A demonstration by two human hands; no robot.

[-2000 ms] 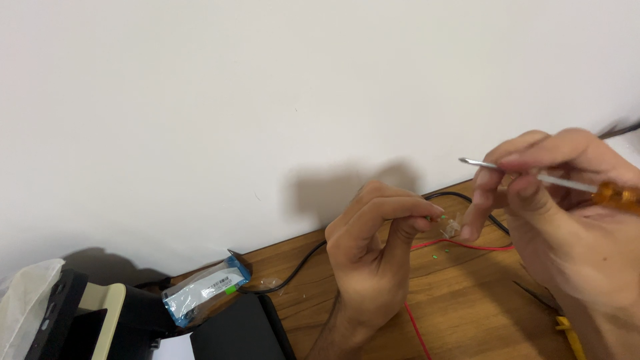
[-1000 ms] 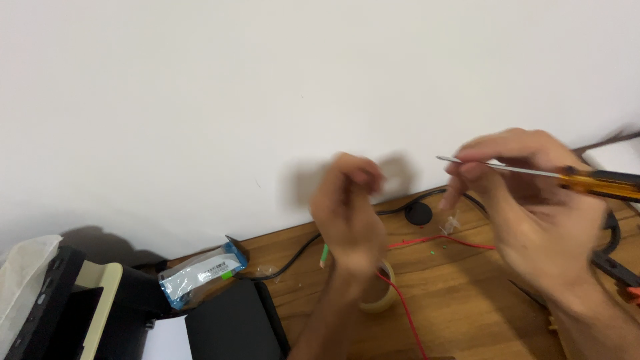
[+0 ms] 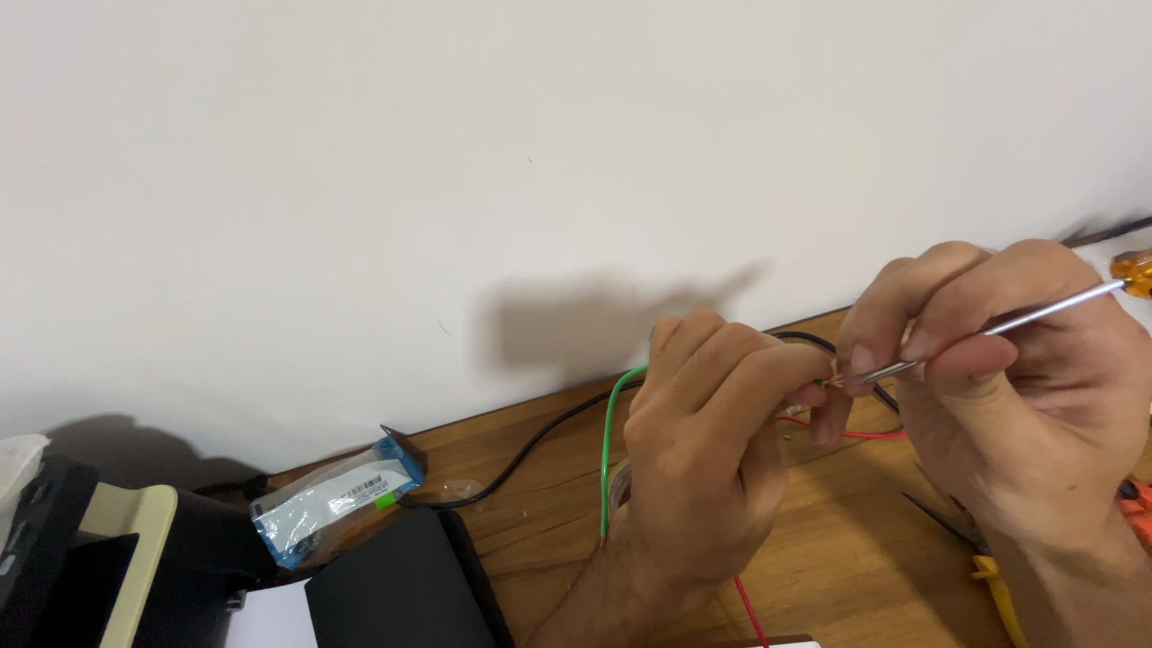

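Near the centre right, my left hand (image 3: 711,450) pinches a green insulated wire (image 3: 607,450), whose bare copper strands (image 3: 837,382) show between the fingertips of both hands. My right hand (image 3: 1017,387) holds a screwdriver (image 3: 1053,310) by its metal shaft, with the tip beside the copper strands. The amber handle (image 3: 1136,270) sticks out at the right edge. A red wire (image 3: 749,612) lies on the wooden table under the hands, partly hidden by them. Behind my left wrist part of a tape roll (image 3: 619,486) shows.
Yellow-handled pliers (image 3: 990,576) lie below my right wrist. An orange object (image 3: 1136,513) is at the right edge. A black cable (image 3: 540,441) runs along the white wall. To the left are a plastic packet (image 3: 337,504), a black flat case (image 3: 405,585) and a black and cream device (image 3: 135,558).
My left hand has moved right and now holds the green wire, not seen in it before. The screwdriver tip has come down to the wire's end.
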